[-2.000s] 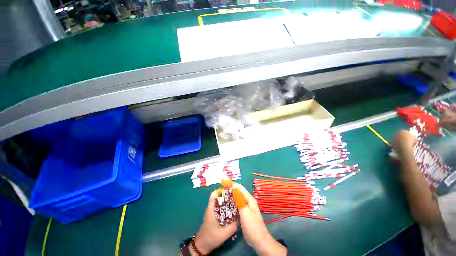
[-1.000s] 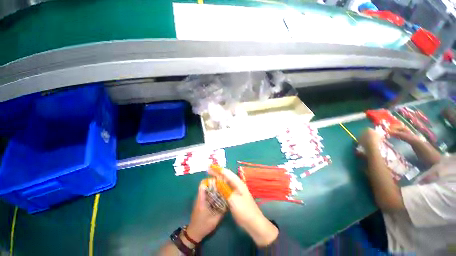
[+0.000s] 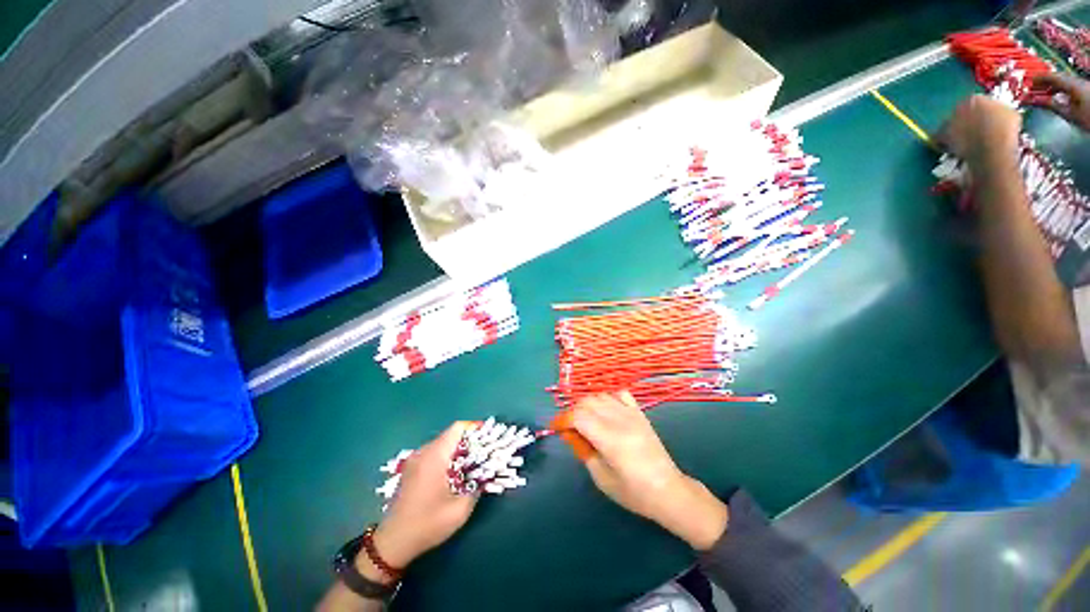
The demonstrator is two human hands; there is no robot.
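My left hand [image 3: 433, 493] is closed around a fistful of red-and-white sleeved leads [image 3: 490, 457], their white ends pointing right. My right hand [image 3: 622, 448] is just right of it, with orange finger cots, and pinches a thin red piece at the fistful's right edge. Whether that piece is joined to the fistful is too small to tell. A bundle of red wires [image 3: 645, 349] lies on the green bench above my right hand. A small stack of red-and-white leads [image 3: 448, 329] lies left of the bundle, a larger pile [image 3: 747, 197] beyond it.
A large blue bin [image 3: 132, 395] stands at left, a shallow blue tray [image 3: 320, 245] beside it. A cream box [image 3: 598, 144] with crumpled clear plastic [image 3: 454, 108] is behind. At right, a person's hands and arm [image 3: 1004, 203] handle similar leads; a blue stool [image 3: 968, 472] is below.
My hands have separated; the left keeps the fistful and the right has moved right, now pinching a thin red piece. The view has tilted down towards the bench.
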